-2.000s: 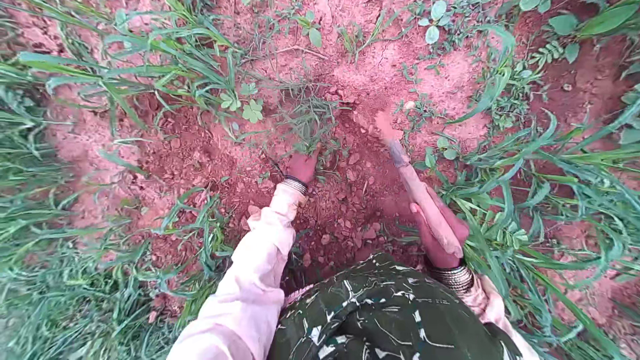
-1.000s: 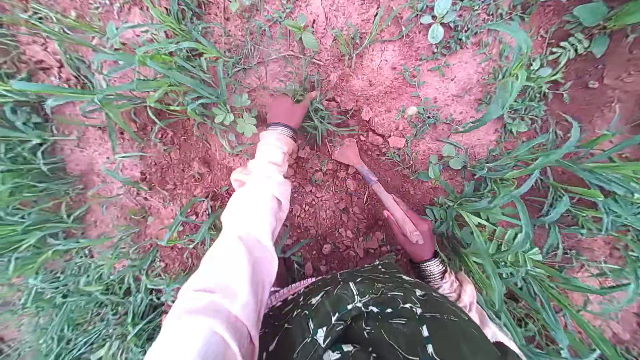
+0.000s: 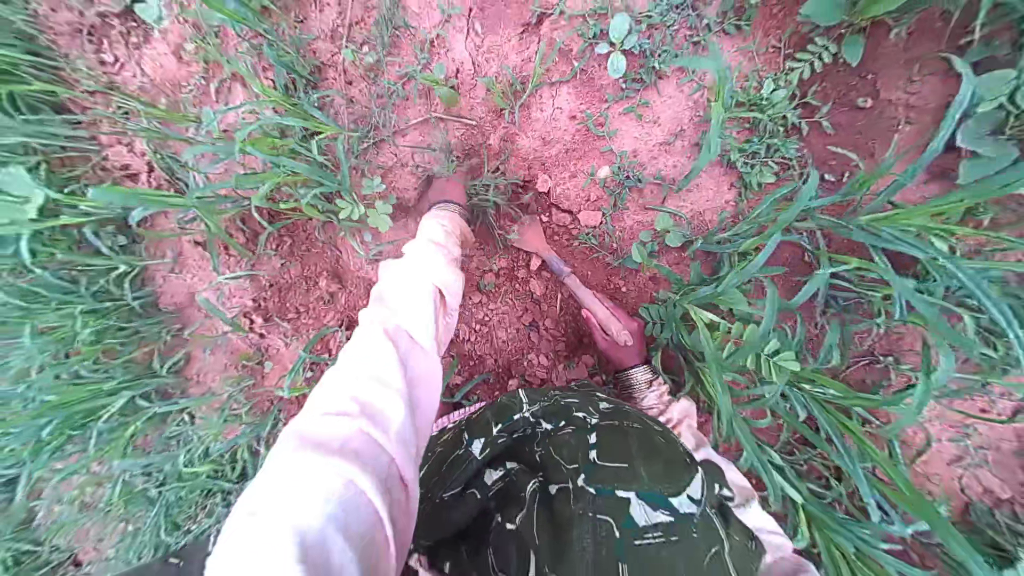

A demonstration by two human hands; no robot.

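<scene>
My right hand (image 3: 620,332) is closed around the wooden handle of a small hand hoe (image 3: 588,298). The tool's flat, soil-coloured blade (image 3: 529,237) rests on loose reddish soil (image 3: 516,320), at the edge of a tuft of thin green weeds (image 3: 492,196). Just left of that tuft, my left hand (image 3: 448,190) reaches down to the ground. Its fingers are blurred, so whether they hold any stems cannot be told. Bangles circle both wrists.
Long-bladed green plants (image 3: 280,152) grow in a row on the left, and more (image 3: 768,320) stand close by my right hand. Small broad-leaved seedlings (image 3: 617,48) dot the cracked soil ahead. Dark patterned cloth (image 3: 592,480) covers my lap.
Two seconds ago the hoe blade was farther right, apart from the weeds; it now lies at their edge. My left hand has moved forward from the loose soil to the left of the tuft.
</scene>
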